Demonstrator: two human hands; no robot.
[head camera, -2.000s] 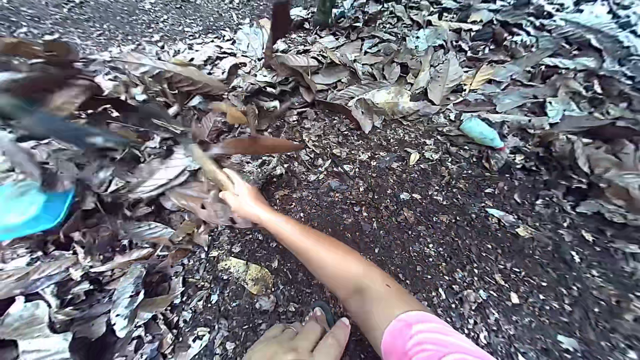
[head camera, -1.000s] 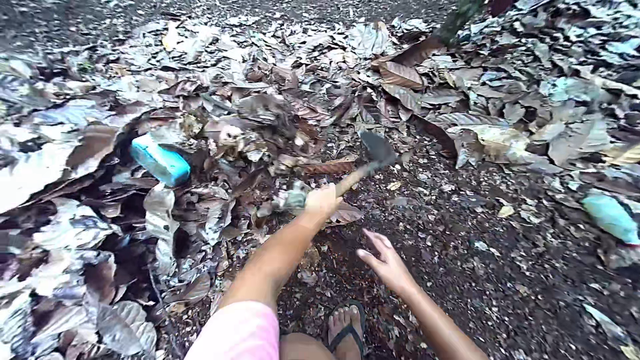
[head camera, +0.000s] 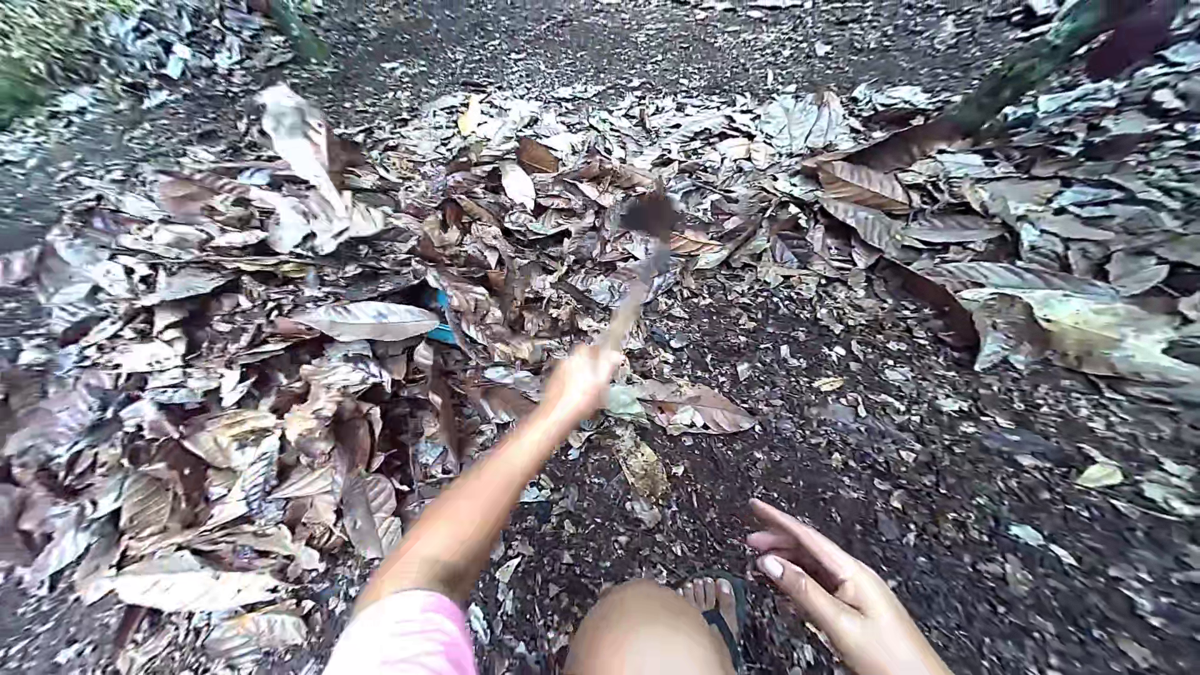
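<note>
My left hand (head camera: 583, 380) grips the pale wooden handle of a short hand tool (head camera: 626, 314), held out in front of me. Its dark head (head camera: 650, 216) is blurred and lies over the brown leaf litter, so its exact shape is unclear. At the lower right, my right hand (head camera: 825, 586) is above the dark soil with fingers apart and nothing in it. Just left of the tool, dry leaves (head camera: 370, 321) cover most of a blue object (head camera: 442, 319). Below my left hand a mottled yellowish-brown piece (head camera: 643, 466) rests on the soil.
Heaped dry leaves (head camera: 216, 487) spread across the left side. A mossy branch or thin trunk (head camera: 1008, 89) slants at the upper right, beside large curled leaves (head camera: 1078, 328). My knee (head camera: 649, 633) and a foot in a dark flip-flop (head camera: 717, 600) are at the bottom edge.
The tool's head has swung from pointing right to pointing away from me. Leaves now hide most of the blue object, which lay largely uncovered a second ago. The view has shifted.
</note>
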